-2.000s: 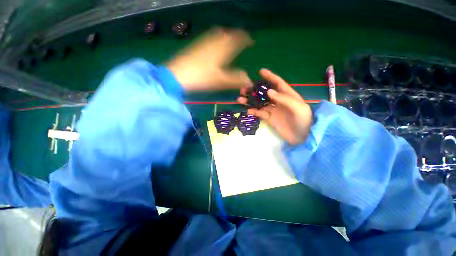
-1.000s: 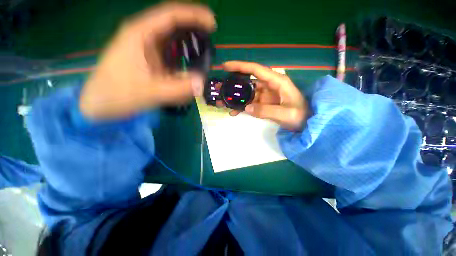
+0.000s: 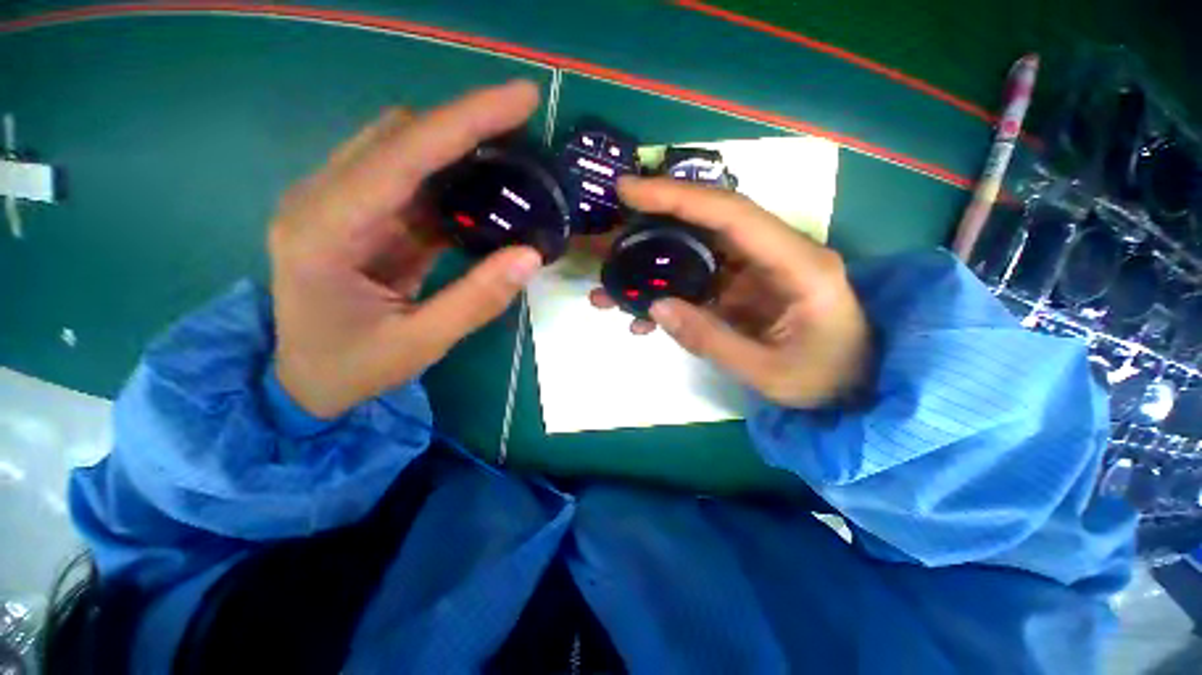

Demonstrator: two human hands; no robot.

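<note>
My left hand (image 3: pixel 376 251) holds a round black watch head (image 3: pixel 504 201) by its edge, between thumb and fingers. Its screen is black with small white text and a red mark. My right hand (image 3: pixel 778 297) holds a second watch head (image 3: pixel 659 268), with white text and red marks on its black screen. Behind them a third watch head (image 3: pixel 596 169) with rows of white-violet text lies at the top left of the paper sheet (image 3: pixel 633 376). A fourth watch head (image 3: pixel 697 168) with a pale display lies beside it, partly hidden by my right hand.
A pink-and-white marker pen (image 3: pixel 998 152) lies right of the paper. A clear blister tray (image 3: pixel 1134 330) with round pockets is at the right edge. A white strip (image 3: pixel 29 181) is at the far left. Red lines cross the green mat (image 3: pixel 198 145) behind.
The camera view has turned and come closer. My left hand has brought its watch head down beside the one in my right hand. Earlier my left hand was empty over the rear surface.
</note>
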